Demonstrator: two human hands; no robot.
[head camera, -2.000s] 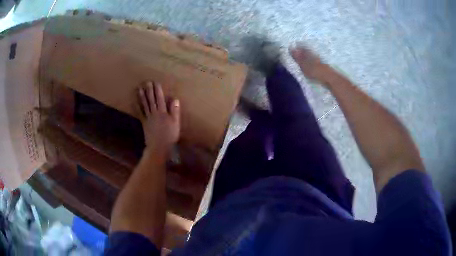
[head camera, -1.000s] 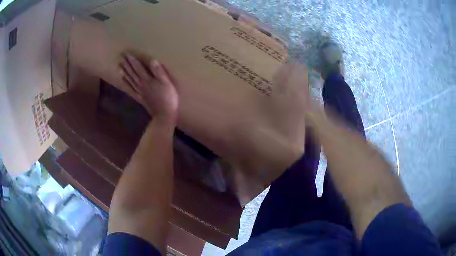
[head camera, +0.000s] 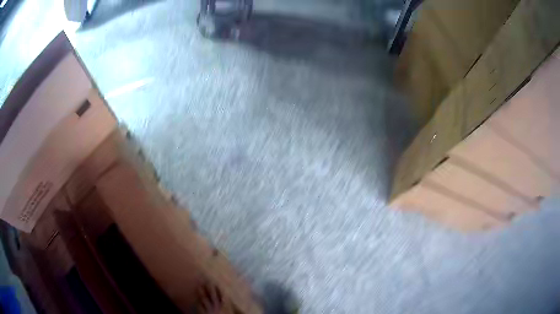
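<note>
An open brown cardboard box (head camera: 141, 227) lies at the lower left, with dark gaps between its raised flaps. A paler flap or panel (head camera: 52, 144) with a small dark rectangle and printing stands at its far left end. The fingers of my left hand (head camera: 210, 297) show small and blurred at the bottom edge. They look spread on the box flap, and the rest of the hand is cut off. My right hand is out of the picture.
Stacked brown cartons (head camera: 473, 147) stand at the right. Speckled grey floor (head camera: 264, 159) lies between them and the open box. A dark-framed object with a base (head camera: 224, 18) stands at the top. Something blue (head camera: 9, 299) shows at the lower left.
The view has swung up and away, bringing the cartons at the right into view. My right hand, arms and legs have left the picture. The open box now sits lower left.
</note>
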